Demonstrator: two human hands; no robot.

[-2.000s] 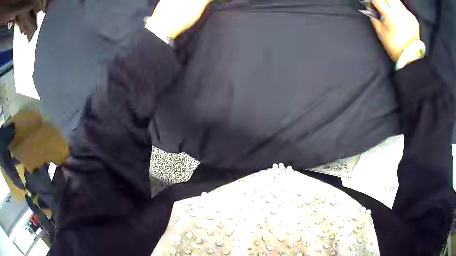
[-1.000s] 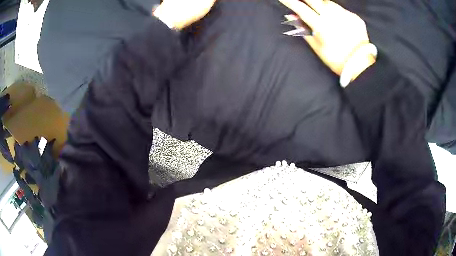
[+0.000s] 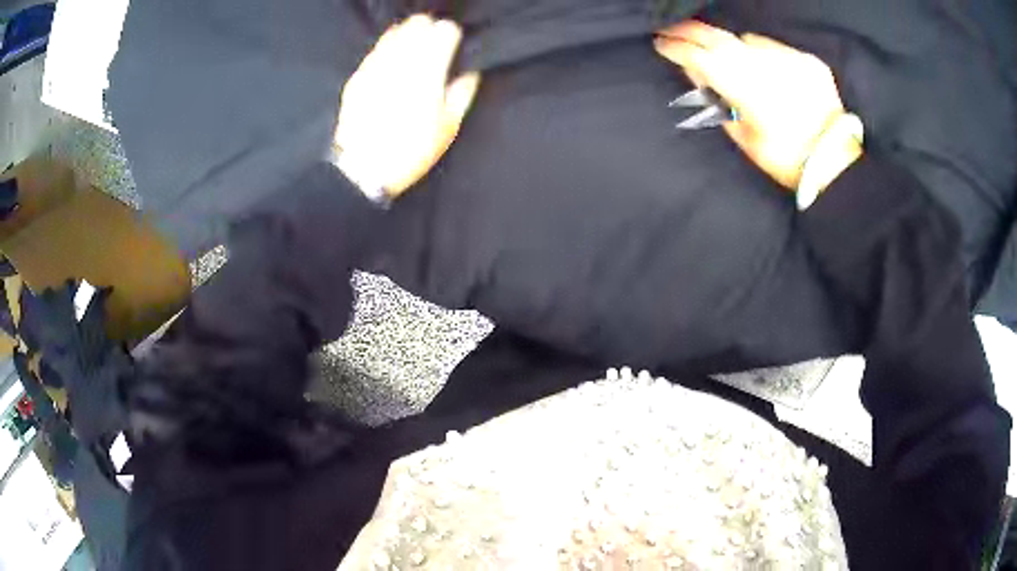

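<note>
The large dark navy-black coat (image 3: pixel 591 190) lies spread in front of me and covers most of the view. My left hand (image 3: pixel 402 106) rests palm down on the cloth at the upper left, with its fingers close together and nothing visible in it. My right hand (image 3: pixel 769 100) lies on the cloth at the upper right with its fingers stretched to the left. Small thread snips (image 3: pixel 700 109) stick out from under its palm, with two pointed blades apart and pointing left. The rest of the snips is hidden by the hand.
White table surface (image 3: pixel 853 404) shows below the coat at the right, and a white sheet or edge (image 3: pixel 80 56) at the upper left. Speckled grey floor (image 3: pixel 402 346) shows below the coat. A brown box or bundle (image 3: pixel 112 251) with dark pieces beside it is at the left.
My left hand has come down from the top edge into full view. My right hand moved left across the coat with the snips, then slightly right and down.
</note>
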